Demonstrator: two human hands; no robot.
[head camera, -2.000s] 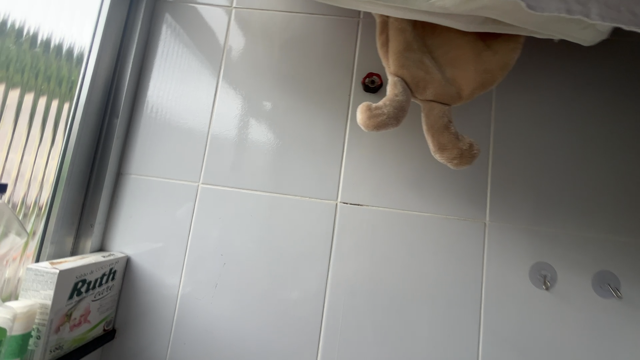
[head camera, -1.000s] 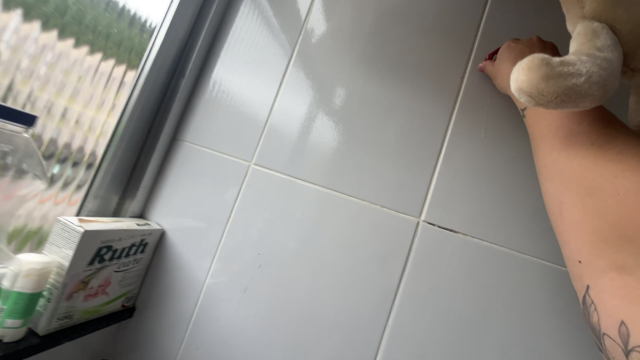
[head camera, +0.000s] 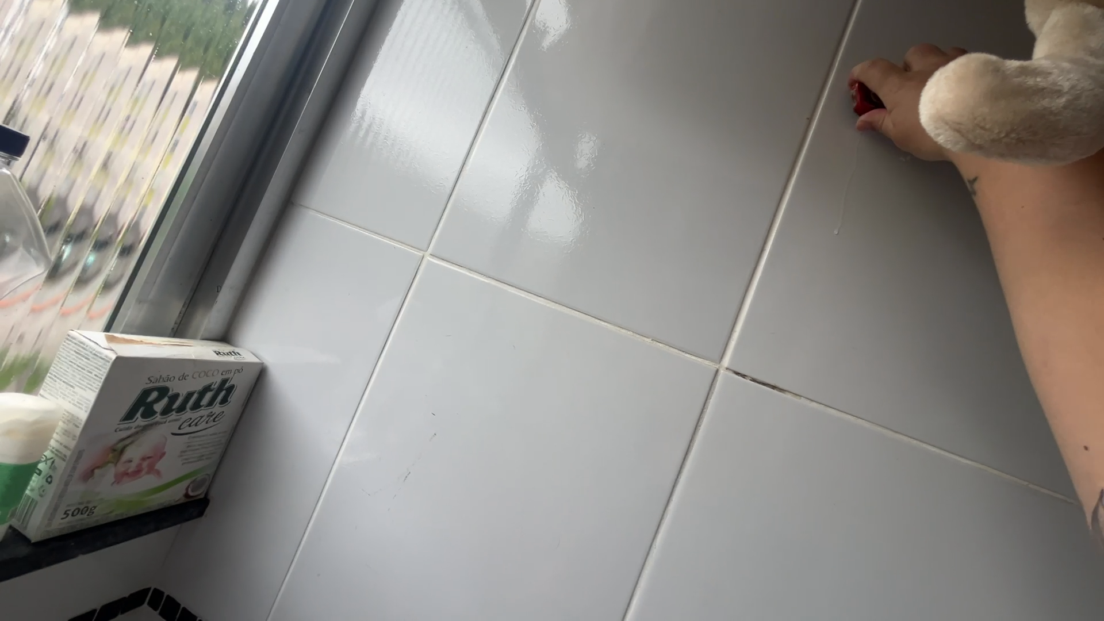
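My right hand (head camera: 906, 99) is at the upper right, its fingers and thumb closed around a small red and black round fitting (head camera: 865, 99) on the grey tiled wall (head camera: 569, 362). Most of the fitting is hidden by the fingers. A beige plush limb (head camera: 1009, 108) hangs in front of my wrist and covers part of it. Below the fitting, a thin wet-looking streak (head camera: 843, 203) runs down the tile. The forearm comes in from the right edge. My left hand is not in view.
At the lower left a Ruth Care soap powder box (head camera: 155, 440) stands on a dark ledge (head camera: 112, 530), beside a white and green container (head camera: 21, 448). A clear bottle with a dark cap (head camera: 17, 224) is at the left edge, before a metal-framed ribbed glass window (head camera: 103, 147).
Two seconds ago the fitting showed uncovered and no hand was in view; one second ago my right hand was at it. The view has shifted closer to the wall.
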